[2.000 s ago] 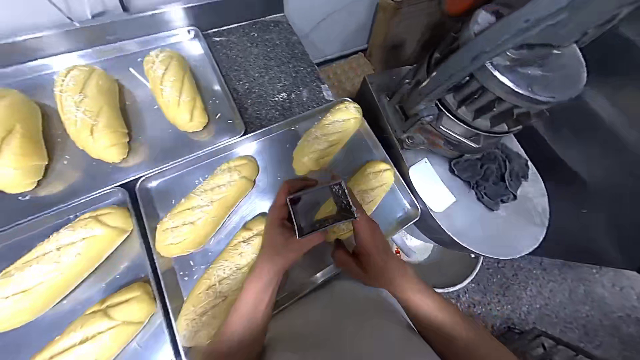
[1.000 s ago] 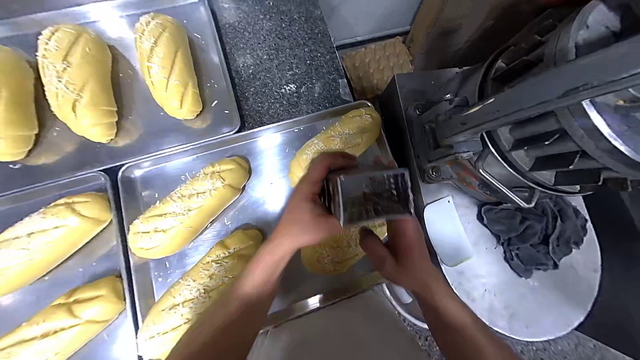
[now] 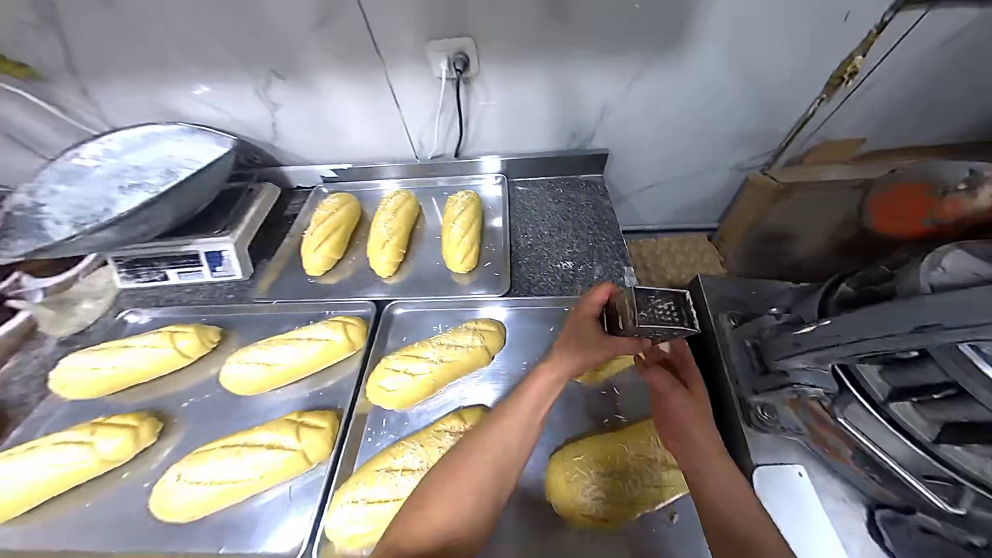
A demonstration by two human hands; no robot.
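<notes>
My left hand (image 3: 587, 332) grips a metal box grater (image 3: 659, 311) at its left side, tilted so that its open end faces me. Below the grater is my right hand (image 3: 673, 381), its fingers bent around a small pale piece that is mostly hidden. Both hands are over the right end of a metal tray (image 3: 535, 306) with several dough loaves. One loaf (image 3: 616, 474) lies below my hands, and another (image 3: 604, 370) is largely covered by them. Shreds lie on the loaf (image 3: 435, 364) left of my left arm.
More loaves rest on the left tray (image 3: 174, 310) and back tray (image 3: 496, 283). A scale (image 3: 182, 260) with a large floury pan (image 3: 116, 186) stands at left. Close on the right is a heavy metal machine (image 3: 868, 333), with a white scraper (image 3: 798, 508) beside its base. A wall outlet (image 3: 452, 58) has cords.
The view has swung up and left, bringing the wall and scale into sight. The grater remains in my left hand, now tilted with its open end showing.
</notes>
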